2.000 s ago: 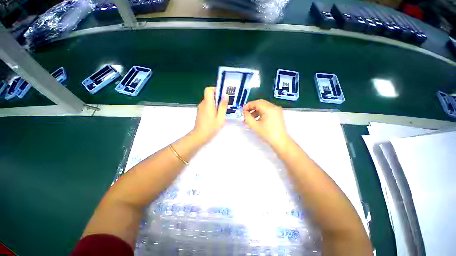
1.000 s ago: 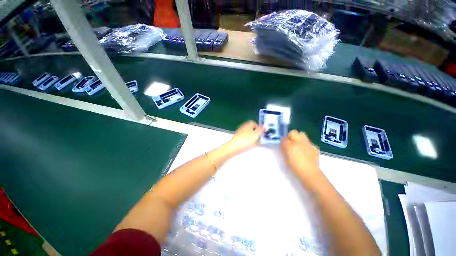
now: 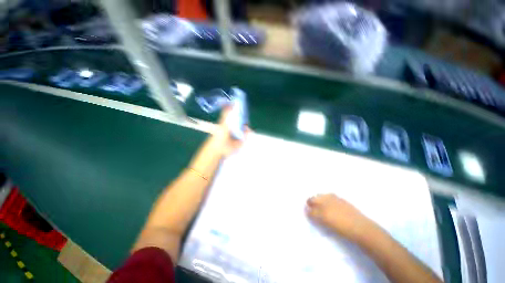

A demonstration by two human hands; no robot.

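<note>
The frame is blurred. My left hand is at the belt's near edge, shut on a light-blue housing that is raised and seen nearly edge-on. My right hand is over the white backing board, fingers curled; whether anything small is pinched in them cannot be told. The shiny sticker sheet lies at the lower part of the board, with faint bluish marks and strong glare.
Three housings stand on the green belt at right, the nearest; several more lie at left. A pale post rises by the rail. Spare sheets lie at right. Bagged parts and dark units are beyond the belt.
The housing held between both hands is no longer there; three housings now stand at right instead of two. My left hand has moved left and holds a housing. My right hand has drawn back over the board.
</note>
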